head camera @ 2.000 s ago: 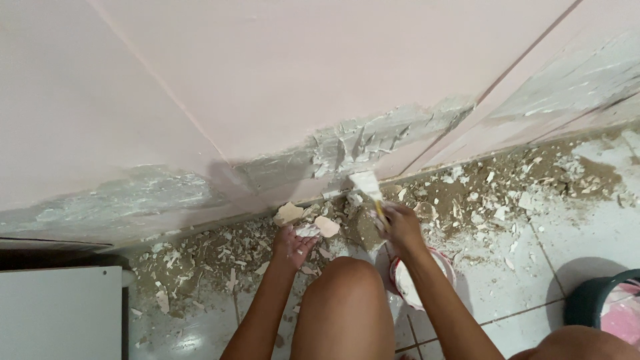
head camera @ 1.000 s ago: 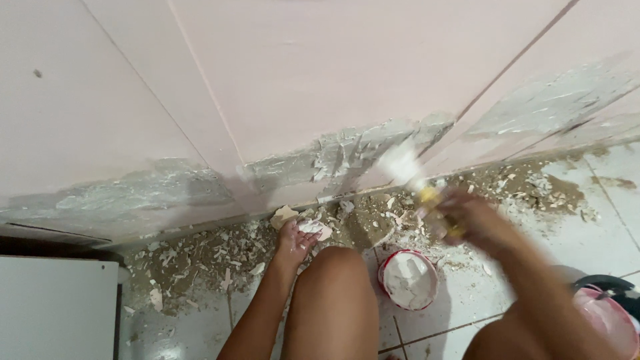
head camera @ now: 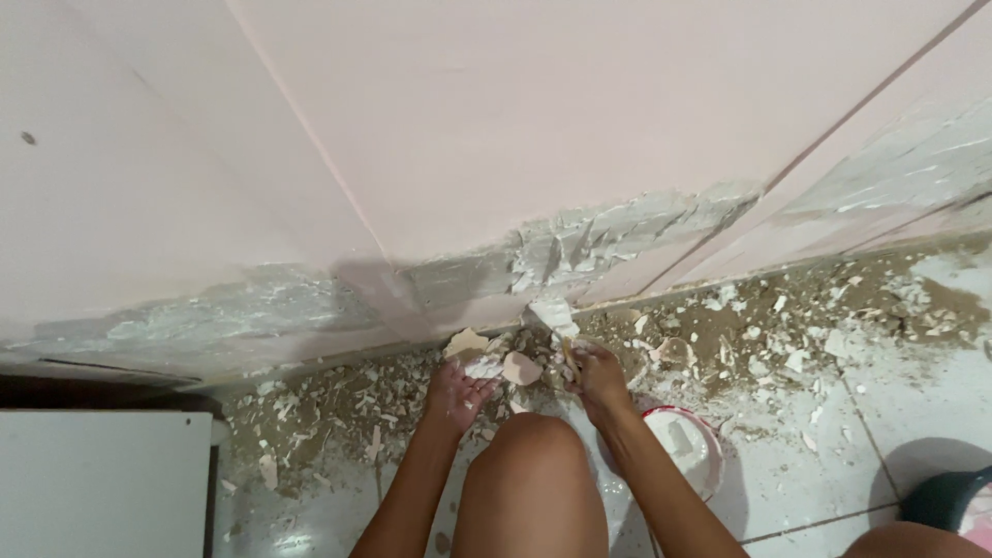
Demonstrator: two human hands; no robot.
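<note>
In my right hand (head camera: 598, 380) is the yellowish handle of a putty knife (head camera: 555, 316), its blade coated in white filler and held low by the foot of the pink wall (head camera: 496, 116). Above the blade, rough white filler (head camera: 573, 252) covers part of a bare grey patch. My left hand (head camera: 457, 394), palm up with white smears on the fingers, has a white-coated piece (head camera: 484, 367) at its fingertips; what that piece is, I cannot tell. Peeled paint flakes (head camera: 522, 368) lie beside it. A red-rimmed tub of white filler (head camera: 686, 449) stands right of my knee.
Paint chips and brown dirt (head camera: 721, 325) line the wall base over white floor tiles (head camera: 821, 480). A white cabinet or panel (head camera: 105, 480) is at the lower left. At the lower right stands a dark bucket (head camera: 934, 496) with something pink inside. Another grey patch (head camera: 922, 163) marks the wall at right.
One second ago my right hand and the putty knife were farther right, blurred and above the tub; now they are back left, low by the wall. My left hand stays near the same flakes.
</note>
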